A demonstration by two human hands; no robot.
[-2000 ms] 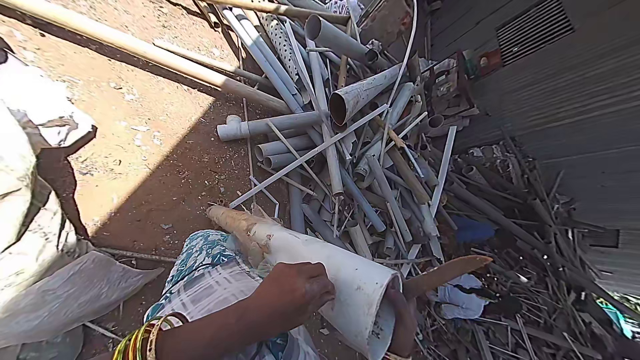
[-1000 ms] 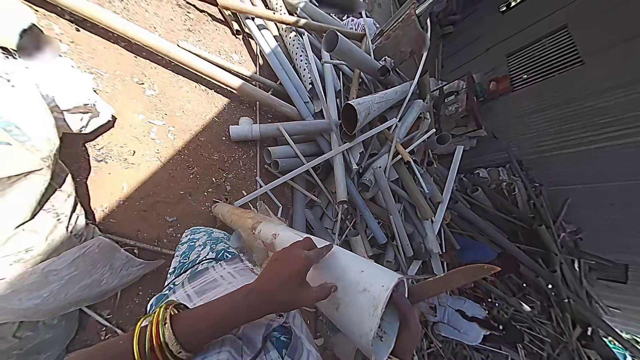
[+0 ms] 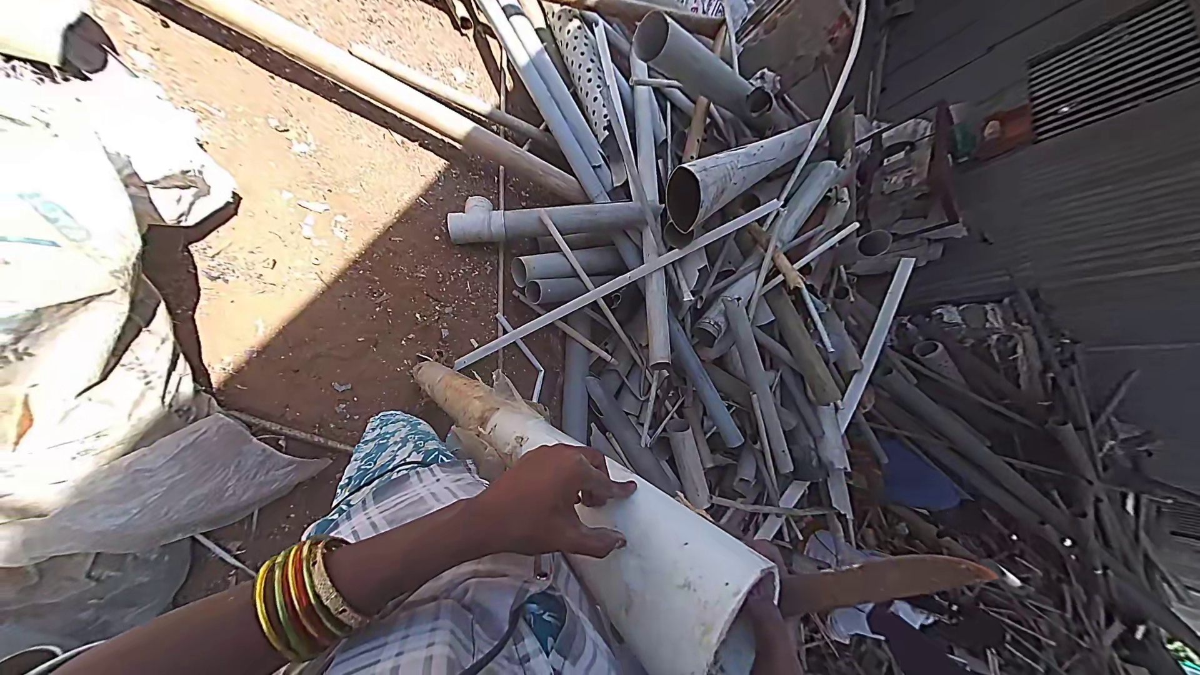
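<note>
A wide white plastic pipe (image 3: 666, 553) lies slantwise across the lap, its far end narrow, brownish and ragged. My left hand (image 3: 553, 502), with bangles at the wrist, rests on top of the pipe with thumb and forefinger spread. At the pipe's near mouth, my right hand (image 3: 771, 623) has its fingers around the rim; much of it is hidden. Beside that hand a rusty, curved blade (image 3: 886, 581) juts out to the right; its handle is out of sight. Plaid and patterned cloth (image 3: 412, 506) lies under the pipe and left arm.
A tangled heap of plastic pipes (image 3: 656, 281) spreads beyond the lap. Pale sacks (image 3: 75, 262) stand at the left, and a long pole (image 3: 394, 94) crosses the dirt ground (image 3: 347, 272). A grey corrugated wall (image 3: 1087, 216) rises at the right.
The fingers of my left hand were curled together on the pipe two seconds ago; thumb and forefinger are now spread apart. My right hand stays at the pipe's mouth.
</note>
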